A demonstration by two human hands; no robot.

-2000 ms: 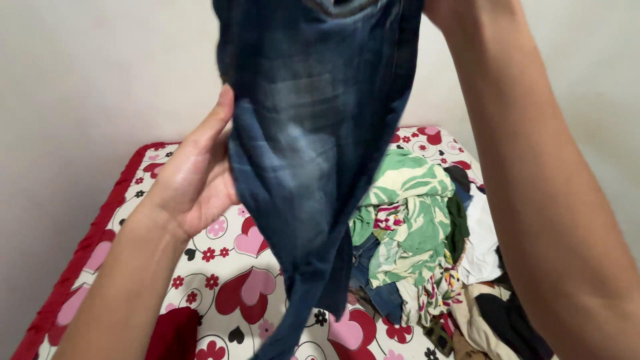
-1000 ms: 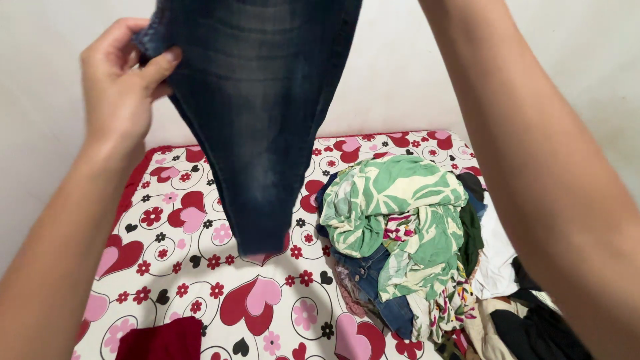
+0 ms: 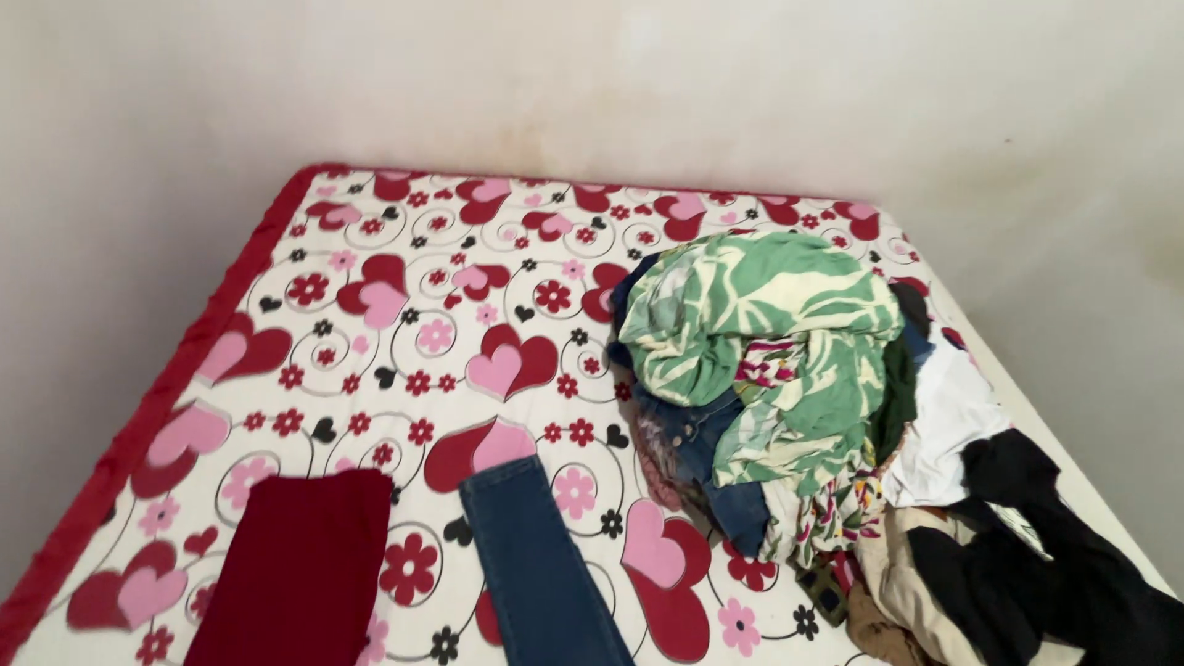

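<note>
Neither of my hands shows in the head view. One leg end of a pair of blue denim jeans (image 3: 544, 564) lies flat on the heart-patterned bedsheet (image 3: 499, 231), its upper part running out of the bottom edge. To its left, apart from it, rests a dark red folded cloth (image 3: 301, 564), also cut off by the bottom edge. On the right is a heap of loose clothes, with a green and cream leaf-patterned garment (image 3: 777, 296) on top and a blue denim garment (image 3: 712, 453) partly under it.
Beside the heap lie a white garment (image 3: 943, 425), a black garment (image 3: 1027, 555) and a beige garment (image 3: 911, 573), crumpled together. A red border (image 3: 166, 388) edges the sheet on the left. A pale wall (image 3: 592, 92) stands behind the bed.
Both hands, which held the jeans up in the air, have gone out of view. The jeans now lie on the sheet beside the dark red cloth.
</note>
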